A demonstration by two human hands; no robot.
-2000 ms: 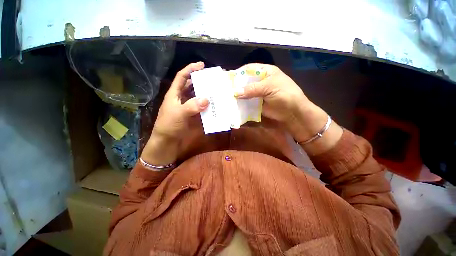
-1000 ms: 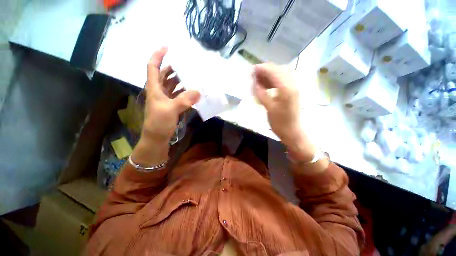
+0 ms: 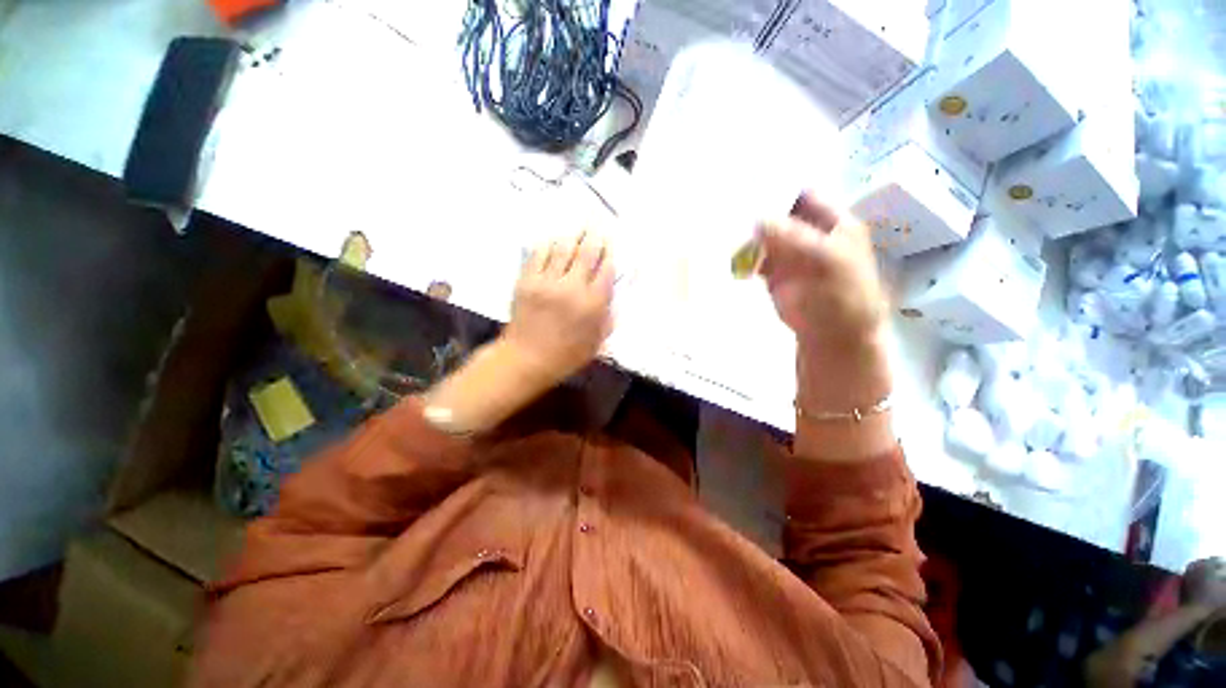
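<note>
My left hand point(image 3: 562, 298) is over the table's front edge, its fingers bent down onto something white. Glare hides whether it grips a card or box there. My right hand point(image 3: 823, 276) is blurred, raised over the table to the right of it, with a small yellow-green piece point(image 3: 748, 258) at its fingertips. Black cables point(image 3: 545, 81) lie in a tangled bundle behind my left hand. White retail boxes point(image 3: 1002, 88) with round gold marks stand behind and right of my right hand.
A dark flat rectangle point(image 3: 182, 121) lies at the table's left. Small rounded white pieces point(image 3: 1022, 417) are heaped at the right, with clear bags point(image 3: 1163, 276) behind. Below left is a brown carton point(image 3: 155, 518) with a bag and yellow scrap. Another person's hand shows at bottom right.
My left hand has moved right and down onto the table, its fingers now bent. My right hand has moved right and now has the yellow-green piece. The strip beside the cables is gone.
</note>
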